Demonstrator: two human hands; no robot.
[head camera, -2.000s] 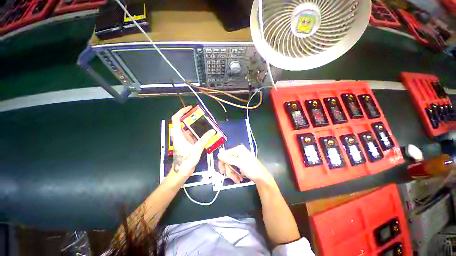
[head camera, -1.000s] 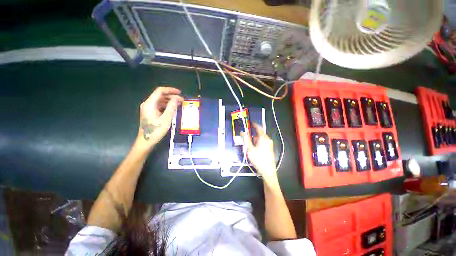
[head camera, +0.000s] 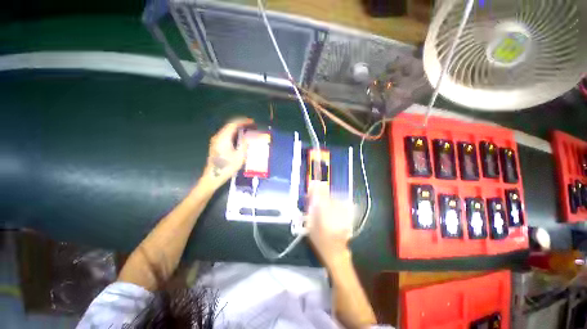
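Two dark blue fixture plates with white frames lie side by side; the left plate (head camera: 280, 180) bears a red-edged mobile phone (head camera: 257, 156) with a lit white screen. A white USB cable (head camera: 255, 199) enters its lower end. My left hand (head camera: 226, 149) is at this phone's left edge, fingers curled near its top; whether it grips is unclear. A second phone (head camera: 319, 166), yellow-orange with a dark screen, lies on the right plate (head camera: 342, 167). My right hand (head camera: 331, 222), blurred, is at that phone's lower end; its fingers and any plug there cannot be made out.
The grey tester (head camera: 257, 48) stands behind, with orange-brown coaxial cables (head camera: 341, 122) in front. A white fan (head camera: 444, 64) is at upper right. A red tray (head camera: 405, 241) of several phones lies right of the plates. Another tray (head camera: 444, 302) is below it, another at the right edge (head camera: 566, 151).
Since two seconds ago, the red-edged phone has gone from my left hand onto the left plate. Over the last second, my right hand has moved down to the other phone's lower end. The view has shifted.
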